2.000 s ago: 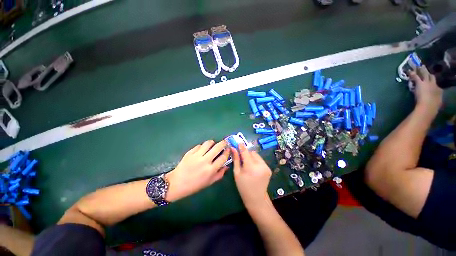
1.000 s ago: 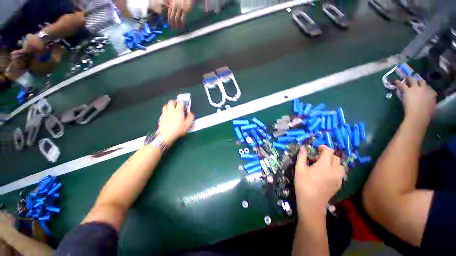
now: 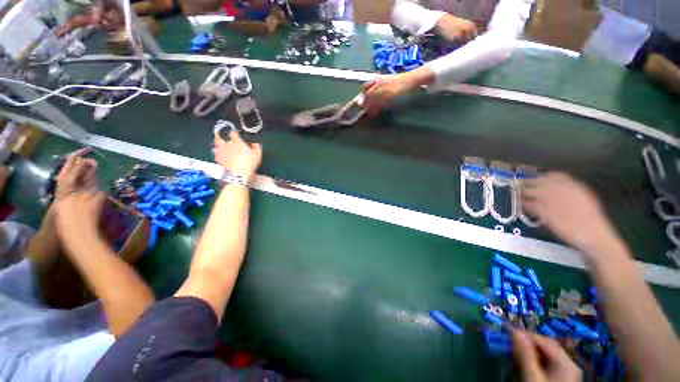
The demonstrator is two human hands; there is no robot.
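My left hand is stretched over the white strip, its fingertips at a loop-shaped housing on the dark green lane. The fingers partly cover it, so a firm grip cannot be told. My right hand is at the bottom edge, partly cut off, with a blue cylinder at its fingertips beside the mixed parts pile. Three fitted units with blue bars stand side by side beyond the strip. Another person's blurred hand covers part of the rightmost one.
A co-worker's arm crosses the pile on the right. A white-sleeved person opposite reaches to housings on the lane. A neighbour's hands and blue cylinder pile are at left. More housings lie beyond my left hand.
The view has swung left. My left hand has let go of the fitted unit and moved left to a loose housing. A third unit now stands beside the two. The right co-worker's hand has reached over the lane.
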